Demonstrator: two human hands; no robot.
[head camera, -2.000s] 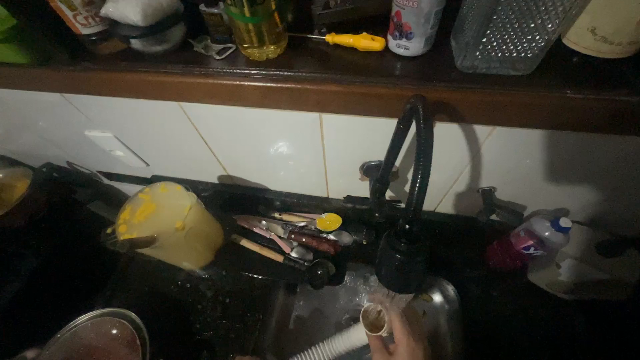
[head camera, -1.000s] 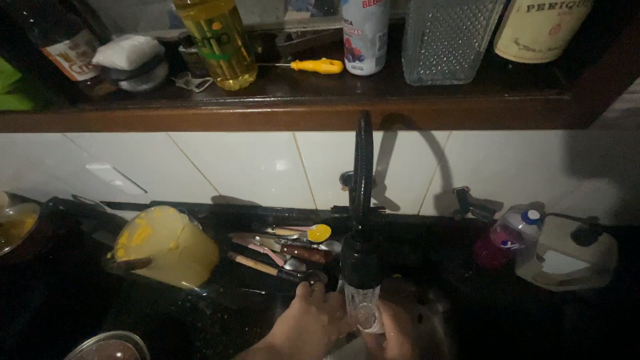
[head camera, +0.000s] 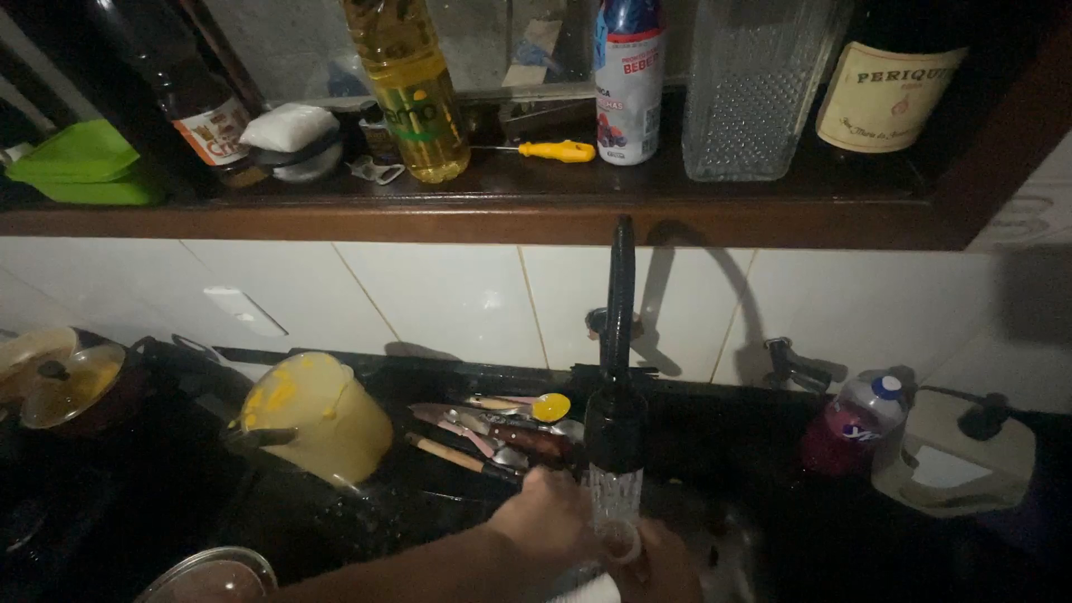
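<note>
Water runs from the black faucet (head camera: 617, 427) onto a small round cup-like piece (head camera: 620, 540), which my right hand (head camera: 666, 561) holds over the steel sink (head camera: 737, 544). Beside the stream, on its left, is my left hand (head camera: 548, 515); its fingers lie near the utensils, and whether they grip anything is unclear. A white ribbed hose (head camera: 590, 590) shows below the hands, partly hidden. Knives and spoons lie in a pile behind my left hand, among them a yellow spoon (head camera: 551, 407) and a wooden-handled utensil (head camera: 452, 454).
A yellow-stained plastic pitcher (head camera: 335, 419) stands left of the utensils, with a lidded pot (head camera: 92, 394) farther left. A glass lid (head camera: 209, 578) is at lower left. Right of the sink are a pink detergent bottle (head camera: 846, 427) and a beige container (head camera: 955, 456). Bottles line the wooden shelf (head camera: 502, 222).
My left hand has come in beside the faucet stream. The round piece in my right hand is now under running water. The view has shifted, showing more of the shelf.
</note>
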